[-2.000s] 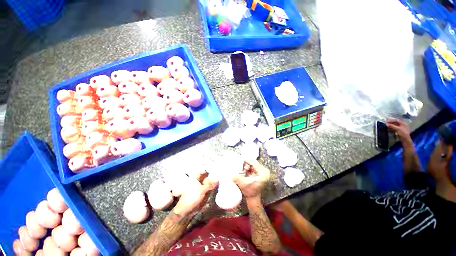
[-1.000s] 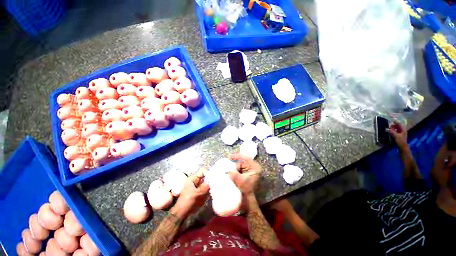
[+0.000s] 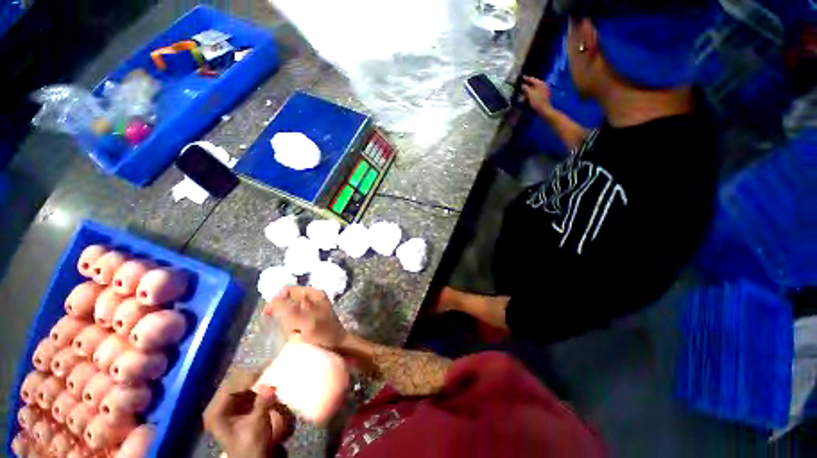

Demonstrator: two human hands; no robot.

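Note:
A pink, soft moulded piece point(image 3: 312, 383) is held low in front of me, over the bench edge. My left hand point(image 3: 244, 416) grips it at its lower left end, fingers bent against it. My right hand point(image 3: 306, 315) is just above the piece, fingers bent towards the wads; whether it holds anything I cannot tell. Several white stuffing wads point(image 3: 300, 256) lie on the bench beyond my right hand. One more wad point(image 3: 296, 150) lies on the blue top of the digital scale point(image 3: 255, 165).
A blue tray point(image 3: 210, 300) of pink pieces stands at the left. A smartphone point(image 3: 207, 170) on white tissue and a small parts tray point(image 3: 179, 112) lie farther back. A clear bag point(image 3: 403, 63) is beyond the scale. A co-worker point(image 3: 609, 215) sits close on the right, hand near another phone point(image 3: 486, 94).
My view has turned to the right, showing more of the co-worker. The second blue crate has left the picture. My right hand has shifted to above the piece; before, both hands held its sides.

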